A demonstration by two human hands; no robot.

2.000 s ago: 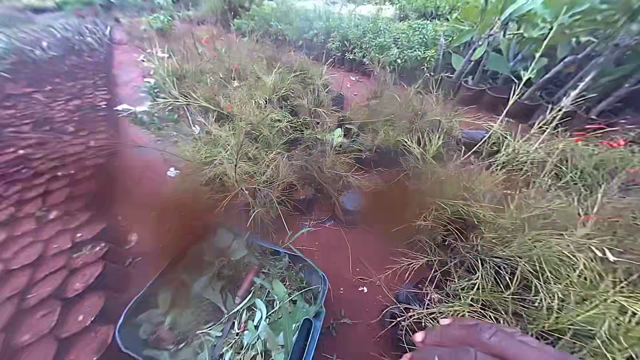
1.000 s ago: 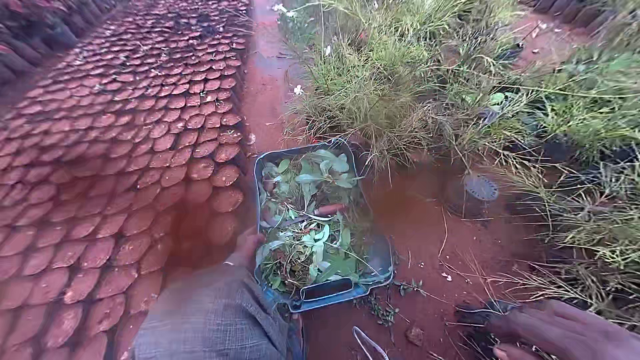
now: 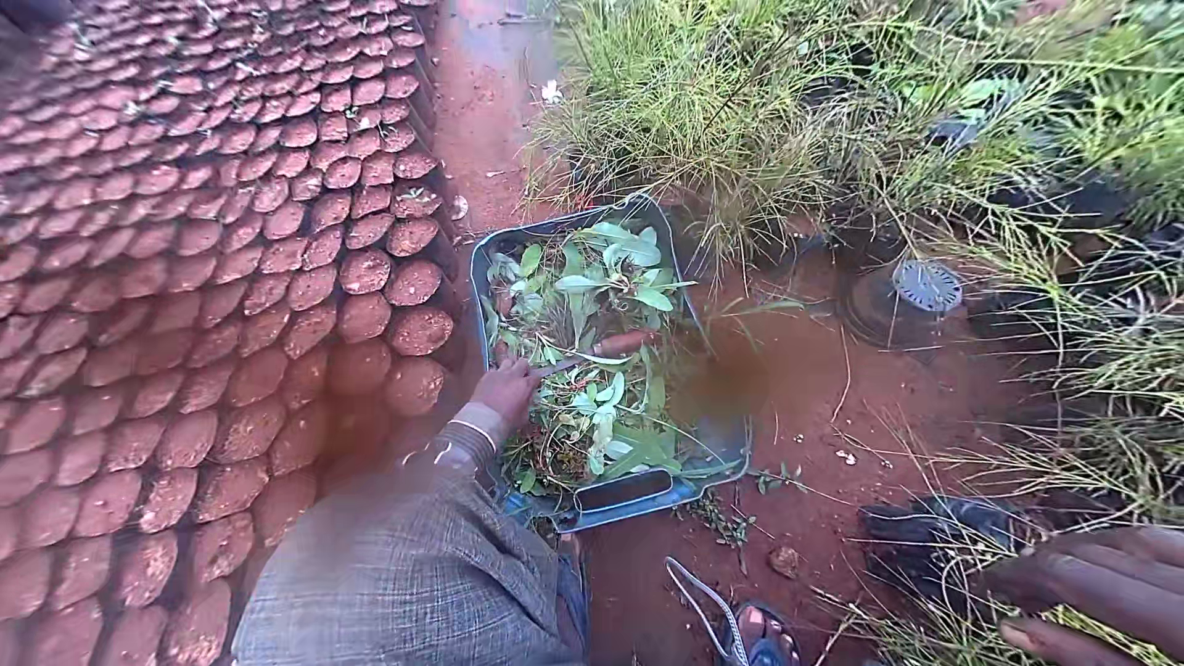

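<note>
My left hand (image 3: 507,393) is over the left rim of a blue plastic container (image 3: 618,511), its fingers at the end of a thin, blade-like strip (image 3: 557,367). Whether they grip the strip or the rim is unclear. Pulled leafy weeds (image 3: 606,416) fill the container, and a reddish-brown handle-like piece (image 3: 624,344) lies among them. At the lower right, my right hand (image 3: 1101,583) is spread and partly out of view, above grassy seedlings and beside a black plastic pot bag (image 3: 934,541). No object shows in it.
Soil-filled seedling bags (image 3: 213,277) stand in dense rows on the left. Thin-leaved seedlings (image 3: 795,111) spread across the upper right. A round perforated piece (image 3: 927,286) lies near them. A sandalled foot (image 3: 766,634) and a cord loop (image 3: 708,592) are at the bottom.
My left hand has moved from beside the container's left rim to over it, at the weeds. Two seconds ago it was not visible. The view has swung down and left since then.
</note>
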